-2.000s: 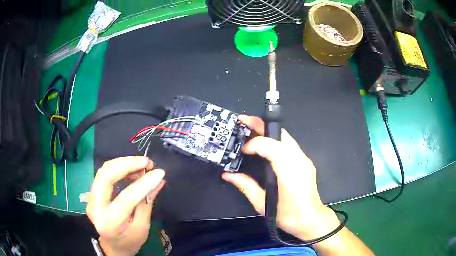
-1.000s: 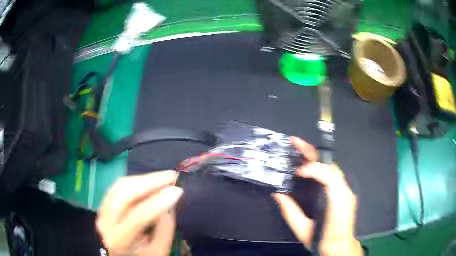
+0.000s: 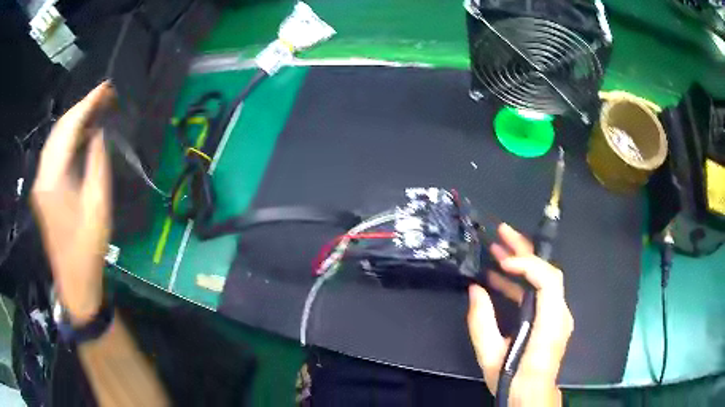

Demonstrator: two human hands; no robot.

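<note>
The black electronic unit [image 3: 421,273] lies on the black mat [image 3: 358,119], its circuit board [image 3: 421,226] facing up. Red wires [image 3: 334,250] loop out to its left, and a pale strand hangs down to the mat's front edge. My right hand [image 3: 529,306] holds the soldering iron [image 3: 547,230], tip pointing away from me, with its fingertips at the unit's right side. My left hand [image 3: 75,199] is raised at the far left, away from the unit. A thin blurred line runs below its fingertips; whether it holds this is unclear.
A fan [image 3: 540,63] stands at the back above a green disc [image 3: 525,131]. A tan pot [image 3: 628,143] and black soldering station [image 3: 692,175] are at right. A coiled cable [image 3: 199,175] with a wrapped end [image 3: 294,38] lies left of the mat. Black soft material [image 3: 135,87] is at far left.
My left hand has left the wires and moved far left and up. The view has shifted left. The unit is turned slightly. My right hand still holds the iron beside it.
</note>
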